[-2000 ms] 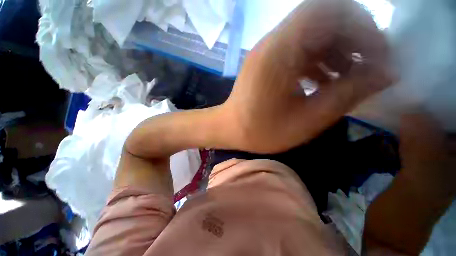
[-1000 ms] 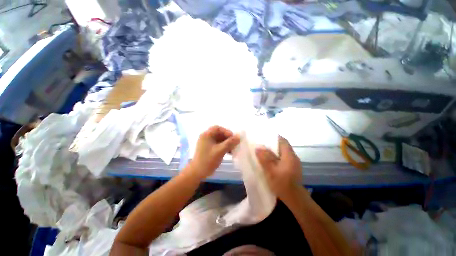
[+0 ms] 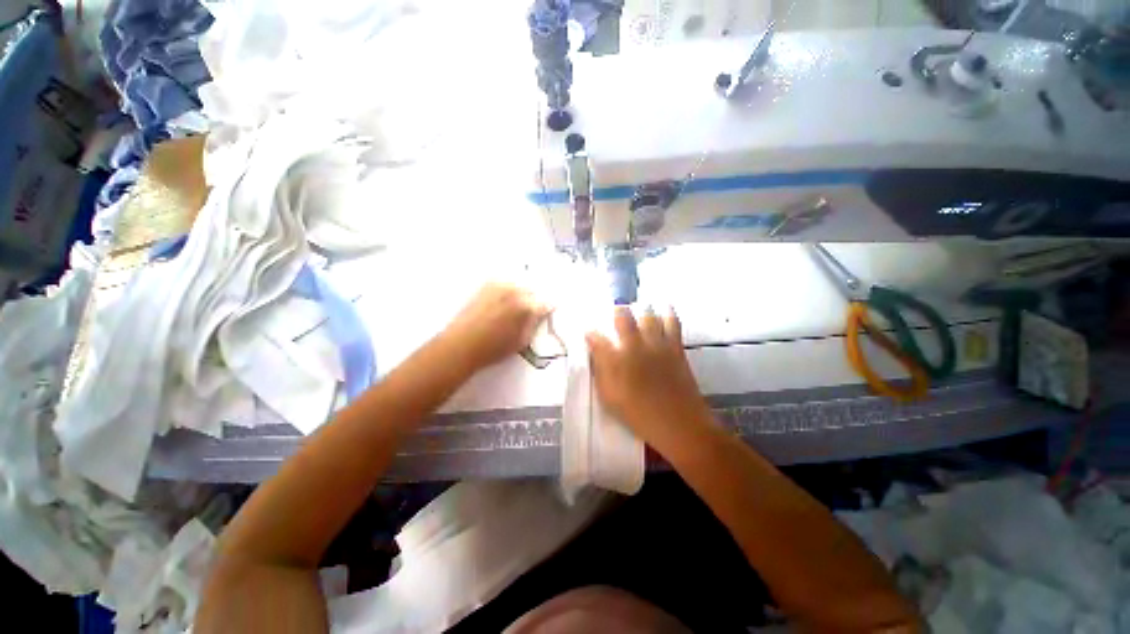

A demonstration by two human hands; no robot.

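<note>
A folded white cloth strip (image 3: 604, 440) runs from the needle area over the table's front edge, its lower end hanging in a fold. My left hand (image 3: 499, 325) is curled at the strip's left side, fingertips pinching its edge near the glare. My right hand (image 3: 647, 374) lies on the strip's right side, thumb on the cloth and fingers toward the needle. The presser foot and needle area (image 3: 587, 254) is just beyond both hands; bright glare hides the cloth's far end. A small dark loop shows beside my left fingers; I cannot tell what it is.
The white sewing machine (image 3: 768, 186) spans the back right. Scissors with orange and green handles (image 3: 886, 334) lie right of my right hand. Fanned white pieces (image 3: 236, 273) and a light blue strip (image 3: 341, 325) lie left. A larger white cloth (image 3: 477, 545) hangs below the table edge.
The view has moved closer to the machine. Both hands have brought the strip from the table's front up to the needle area, and my right hand has turned flatter over it.
</note>
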